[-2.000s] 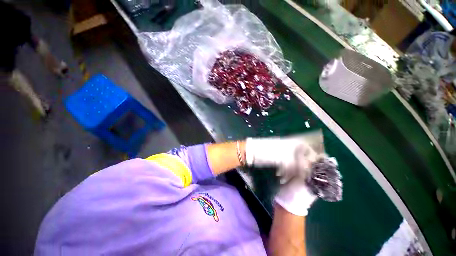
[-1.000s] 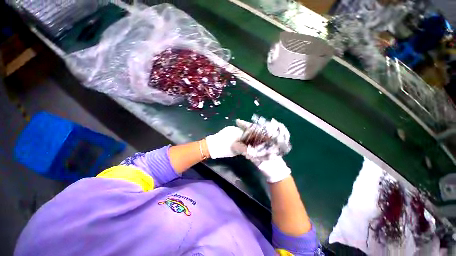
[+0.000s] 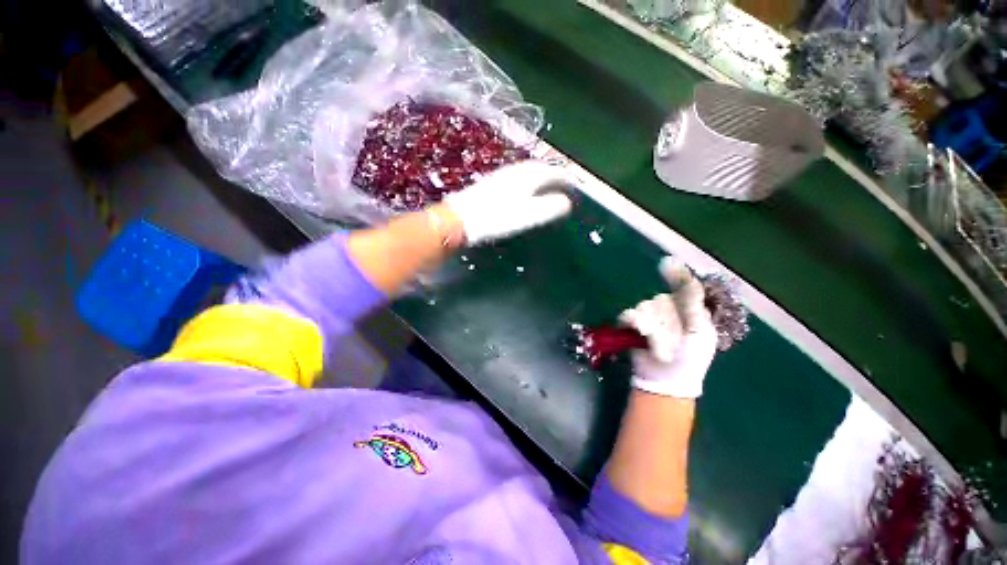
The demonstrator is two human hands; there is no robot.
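Observation:
My right hand (image 3: 676, 337), in a white knit glove, is closed around a bundle of wires. The dark red tail (image 3: 611, 343) sticks out on its left and the bristly silver-grey head (image 3: 723, 313) on its right. My left hand (image 3: 508, 204), gloved in white, is stretched over the near right edge of the red wire heap (image 3: 414, 149). Its fingers point right, a little apart from the thumb, with nothing visible in them. The heap lies on an opened, crumpled clear plastic bag (image 3: 271, 127).
A white-grey slotted housing (image 3: 738, 141) stands on the green belt (image 3: 872, 259) beyond the pale metal edge. White cloth or foam (image 3: 823, 502) with red wires (image 3: 905, 508) lies lower right. Small white bits dot the bench. A blue stool (image 3: 144, 287) is at left; silver-grey tangles are at far right.
My hands were together around the bundle; now they are apart. My left hand has moved up and left to the red heap. My right hand holds the bundle further right, its red tail now showing.

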